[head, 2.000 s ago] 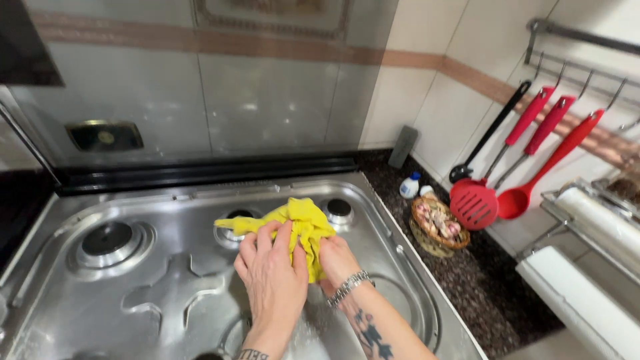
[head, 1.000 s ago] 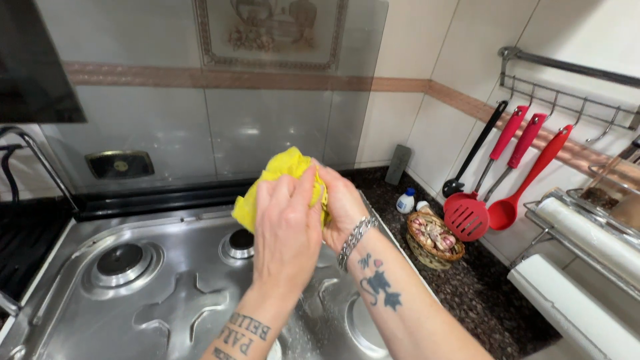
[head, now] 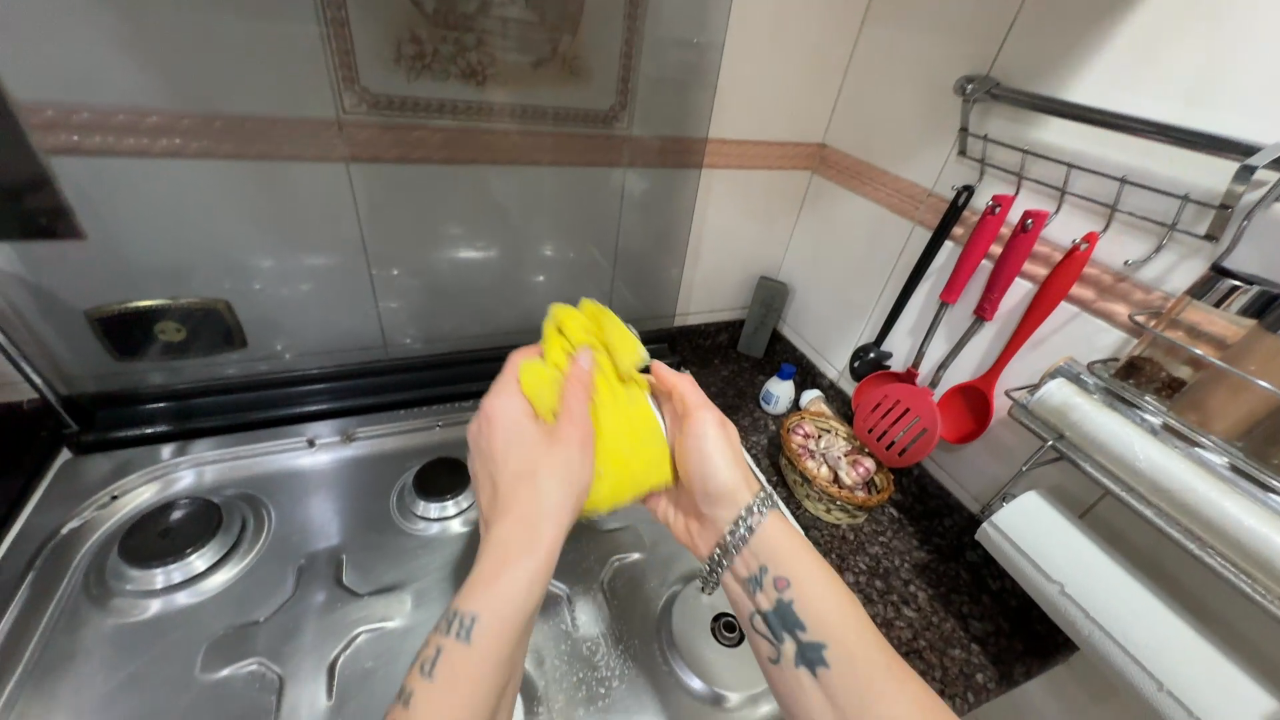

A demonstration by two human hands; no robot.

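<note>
Both hands hold a bunched yellow cloth [head: 610,420] above the stainless steel gas stovetop [head: 440,590]. My left hand [head: 530,440] grips it from the left, thumb across its front. On its right side, my right hand [head: 700,450] presses against it; a pale edge of something shows between cloth and fingers, too little to identify. At the lower right of the stovetop, an open burner base [head: 726,630] lies bare of its cap, with wet spots or foam on the steel beside it. Two burners with black caps, one at the left [head: 170,535] and one at the rear [head: 440,482], stand behind.
A wicker basket of garlic [head: 835,465] and a small white bottle with a blue cap [head: 778,390] stand on the dark granite counter. Red utensils, including a slotted turner [head: 897,425], hang at the right above a paper towel roll [head: 1120,600]. A glass panel [head: 500,240] rises behind the stovetop.
Two seconds ago both hands were low over the rear right burners with the cloth. They have risen off the stovetop, and the cloth is now bunched between them. The view has shifted.
</note>
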